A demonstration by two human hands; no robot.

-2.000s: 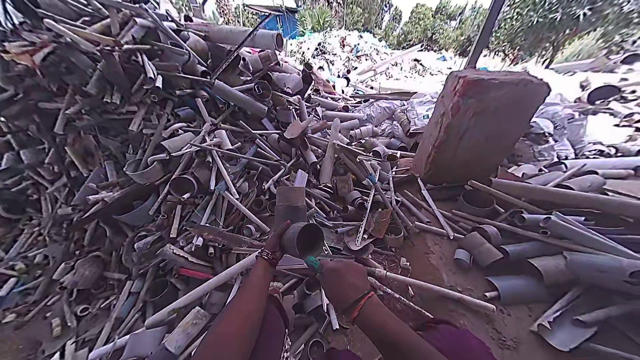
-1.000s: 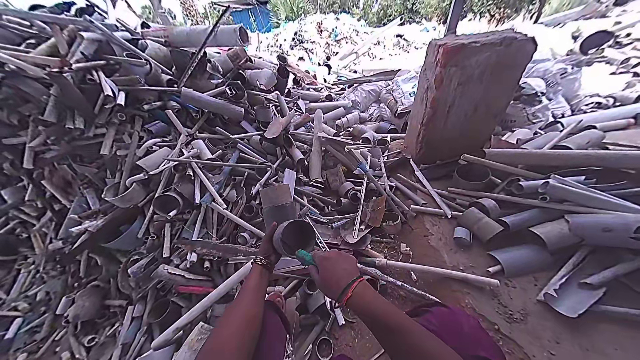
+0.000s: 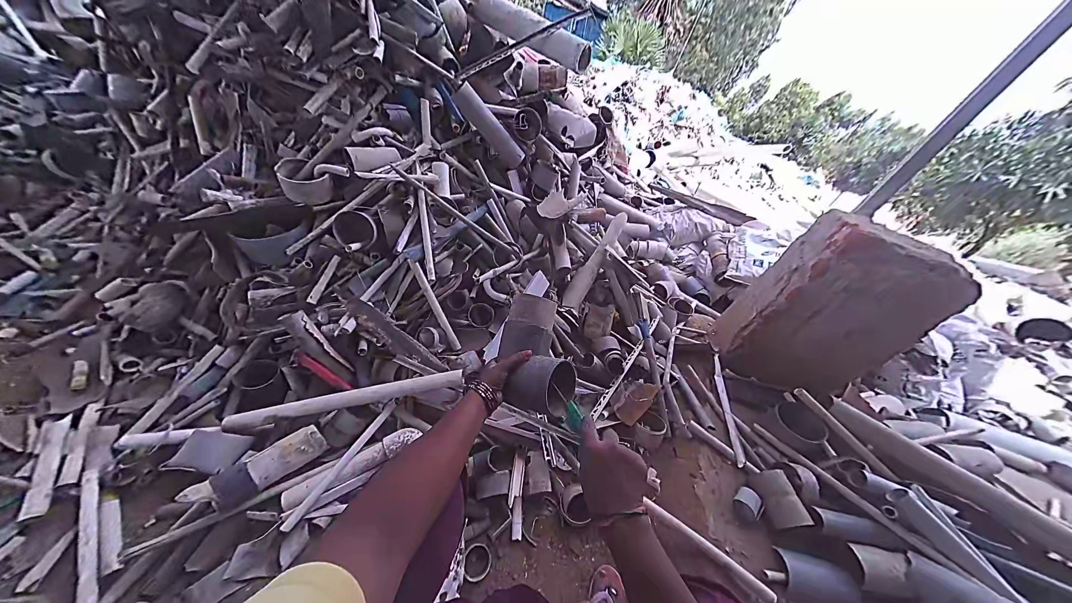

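In the head view my left hand [image 3: 500, 379] grips a grey plastic pipe elbow [image 3: 536, 387] from its left side, with the elbow's open end turned toward my right. Behind the elbow a straight grey pipe section [image 3: 528, 322] points up and away, and they look joined. My right hand [image 3: 611, 469] is closed around a small tool with a green handle [image 3: 574, 416], held at the rim of the elbow's mouth. The tool's working end is too small to make out.
A large heap of scrap pipes [image 3: 377, 209] rises ahead and to the left. At the right a reddish concrete block [image 3: 846, 301] leans with a metal post [image 3: 963, 109] above it. Cut grey pipes [image 3: 812, 574] lie at the lower right. A long white pipe [image 3: 343, 400] lies beside my left forearm.
The view has tilted and turned somewhat. Both hands keep hold of the elbow and the green-handled tool, and the tool stays near the elbow's mouth.
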